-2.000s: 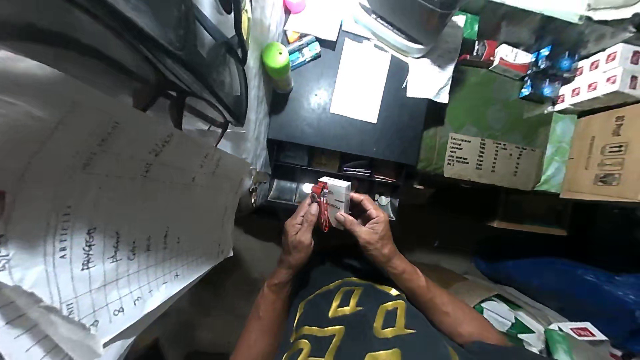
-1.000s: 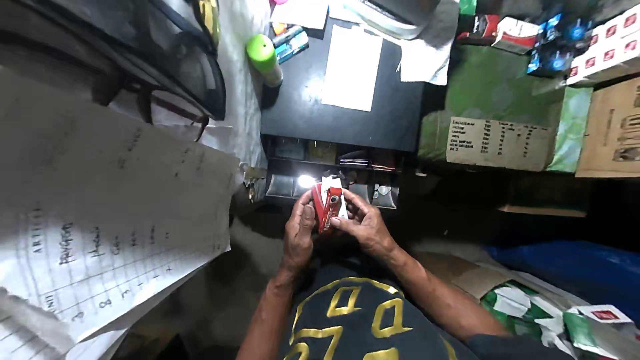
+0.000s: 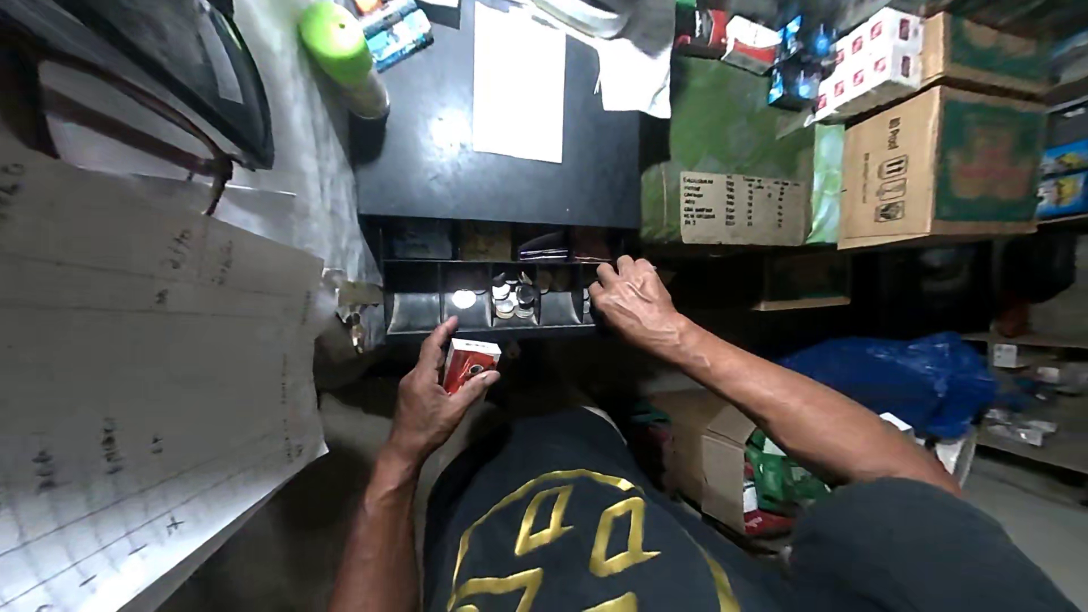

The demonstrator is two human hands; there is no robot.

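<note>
My left hand (image 3: 433, 399) grips a small red and white box (image 3: 472, 364) between thumb and fingers, just in front of an open cash drawer (image 3: 416, 330). The drawer has a front row of compartments; several coins (image 3: 514, 297) lie in a middle one and a bright round coin (image 3: 464, 298) in the one left of it. Folded banknotes (image 3: 544, 248) sit in a rear compartment. My right hand (image 3: 633, 297) is at the drawer's right end, its fingers bent over the rightmost compartment. Its fingertips are partly hidden, so whether it holds anything cannot be told.
Above the drawer is a black top with a white paper sheet (image 3: 518, 85) and a green-capped bottle (image 3: 336, 42). Handwritten sheets (image 3: 153, 340) hang at left. A green surface (image 3: 731, 127), cardboard boxes (image 3: 892, 170) and stacked white-red packs (image 3: 871, 64) stand at right, above a blue plastic bag (image 3: 901, 378).
Both hands were together at the small box. My right hand has let go and moved right to the drawer's end, while my left hand keeps the box.
</note>
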